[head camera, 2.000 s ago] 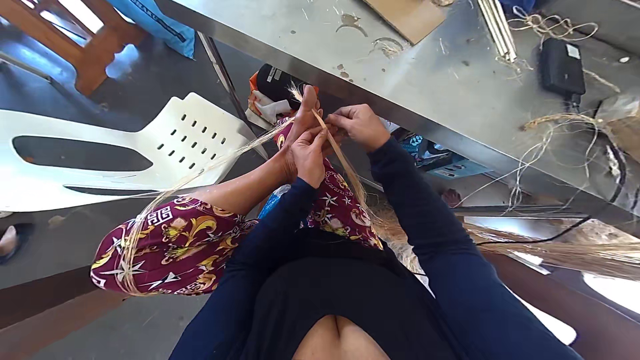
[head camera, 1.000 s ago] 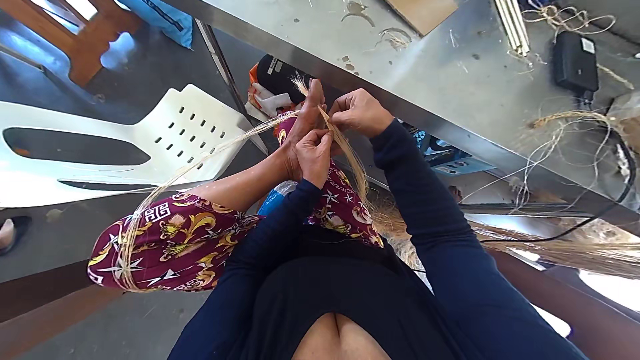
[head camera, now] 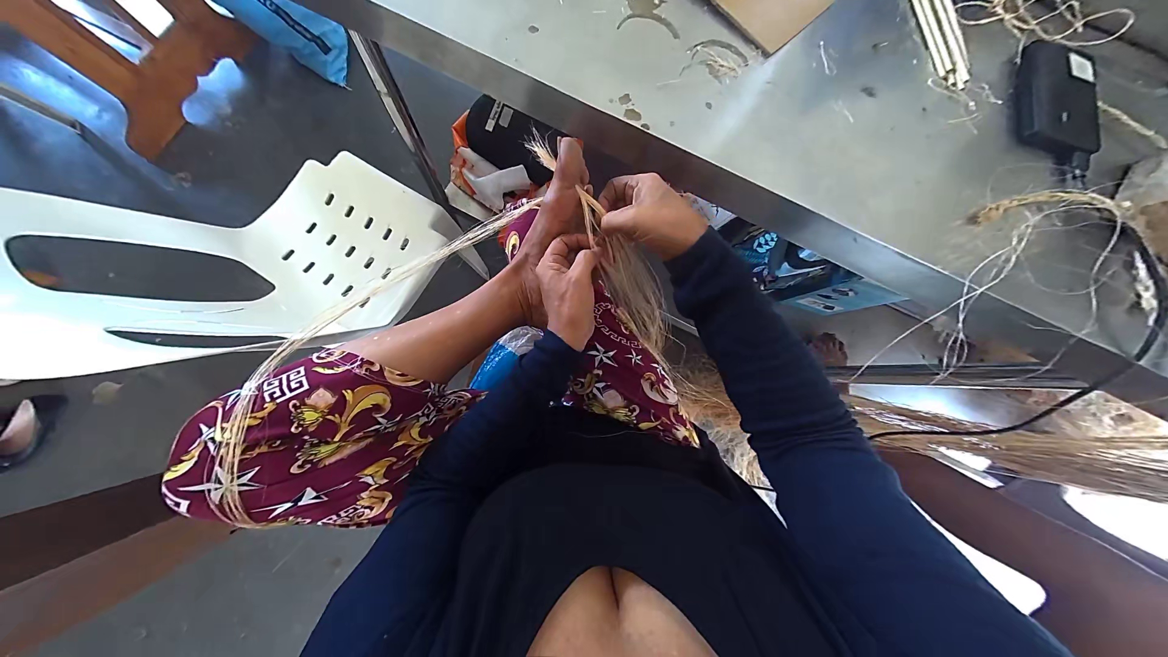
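Note:
Pale plant fibres (head camera: 639,292) pass around the toes of my raised bare foot (head camera: 558,205), with a frayed tuft sticking out beyond the big toe. My left hand (head camera: 568,278) pinches fibres between thumb and fingertips beside the sole. Just to its upper right, my right hand (head camera: 650,214) has its thumb and fingers closed on strands close to the toes. Loose fibre ends hang below both hands. Another long fibre bundle (head camera: 338,315) runs from the foot over the shin and loops across the patterned maroon cloth (head camera: 328,411) on my knee.
A metal table (head camera: 776,119) crosses the upper right, bearing a black power adapter (head camera: 1057,100), thin pale sticks (head camera: 940,41), a brown board (head camera: 774,18) and loose fibres (head camera: 1013,246). A white plastic chair (head camera: 274,246) stands at left. More fibres (head camera: 1031,452) lie at lower right, beside a black cable.
My right hand has moved back down toward the left hand since the frame of one second ago. Both hands remain at the fibres by the toes.

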